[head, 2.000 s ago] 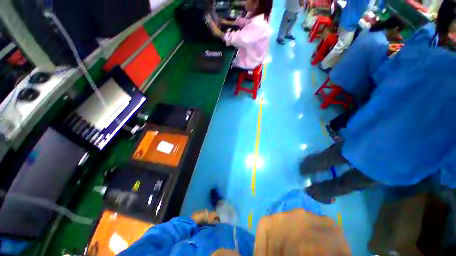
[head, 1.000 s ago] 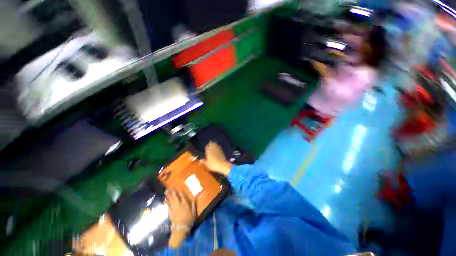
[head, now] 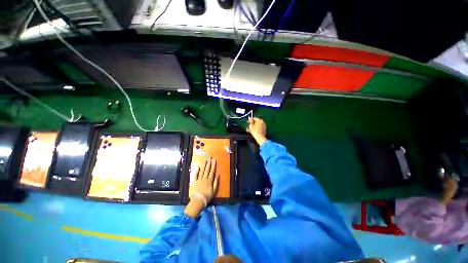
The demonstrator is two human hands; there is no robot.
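My left hand lies flat on an orange-backed tablet, which is face down with its camera cluster at the far left corner. My right hand is beyond the tray's far edge, its fingers pinching the white cable near its end; the plug is hidden. A black face-up tablet lies right of the orange one in the same tray, partly behind my right sleeve. Left of them, another tray holds an orange-backed tablet and a black tablet with a white cable at its far end.
More tablets lie in trays further left. A dark cord lies behind the trays. A monitor stands behind my right hand. At the far right are a black tray, a person in pink and a red stool.
The view has turned towards the bench. My right hand has left the orange tablet's edge and taken hold of the white cable. My left hand remains on the orange tablet.
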